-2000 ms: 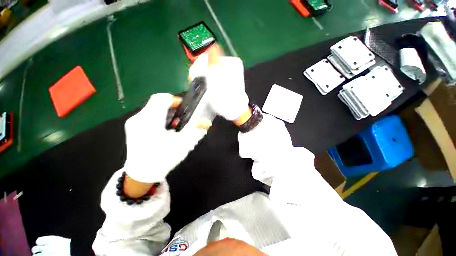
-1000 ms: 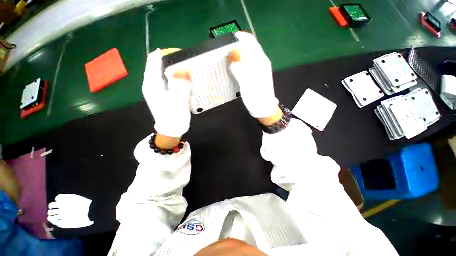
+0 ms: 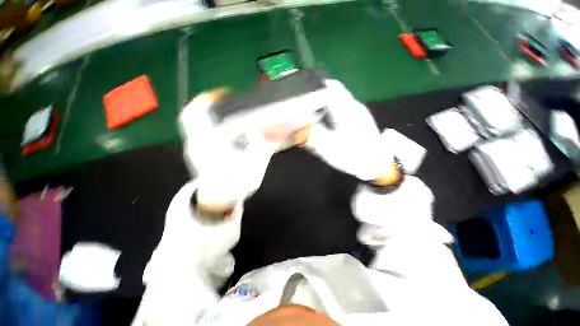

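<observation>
My left hand (image 3: 222, 143), in a white glove, grips the left side of a covered unit (image 3: 273, 105) with black sides and a silver-white top. My right hand (image 3: 343, 130), also gloved, grips its right side. The unit is held up over the line between the black mat and the green belt, its black side facing away from me. The picture is blurred, so finger details do not show well. A loose white cover plate (image 3: 403, 150) lies on the mat, partly behind my right wrist.
Green conveyor (image 3: 222, 54) carries an orange-red pad (image 3: 130, 102), a covered unit (image 3: 39, 127) at left and open housings with green boards (image 3: 278, 65). Cover plate stacks (image 3: 512, 159) lie at right, above a blue stool (image 3: 531, 235). A spare glove (image 3: 90, 267) and pink-purple sheet (image 3: 38, 235) lie at left.
Against one second ago, the unit is tilted so less of its white top shows, and both hands have shifted slightly down and right. Two seconds ago the unit was held edge-on.
</observation>
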